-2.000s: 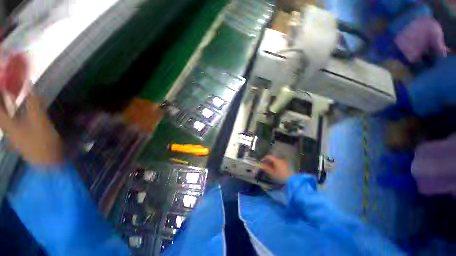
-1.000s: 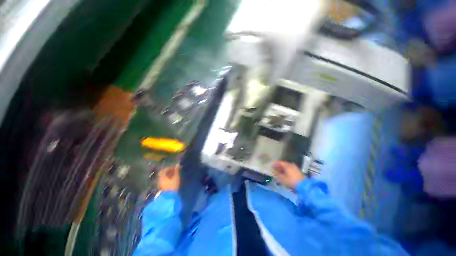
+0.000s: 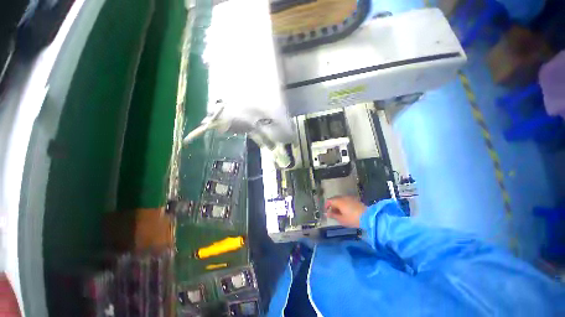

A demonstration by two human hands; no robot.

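Observation:
The white screw-driving machine [image 3: 372,56] stands in front of me, its head hanging over the left of the open bed. A phone-sized unit with a pale frame and dark centre [image 3: 330,155] sits in the fixture on the bed. My right hand [image 3: 344,212] is over the front of the bed, nearer to me than this unit. Its fingers are curled; whether they hold anything is unclear. A second bright, overexposed fixture or unit [image 3: 280,212] is at the front left of the bed. My left hand is out of the picture.
On the green bench left of the machine are a clear tray with phone assemblies [image 3: 217,190], a yellow-orange handled tool [image 3: 220,247], a thin yellow stick [image 3: 217,267] and another part-filled tray [image 3: 237,282]. Blurred dark stacked trays [image 3: 133,282] stand at lower left.
My left hand, first at far left and then beside the yellow tool, has left the picture. My right hand stays at the machine's front. The view has turned and the machine looks larger.

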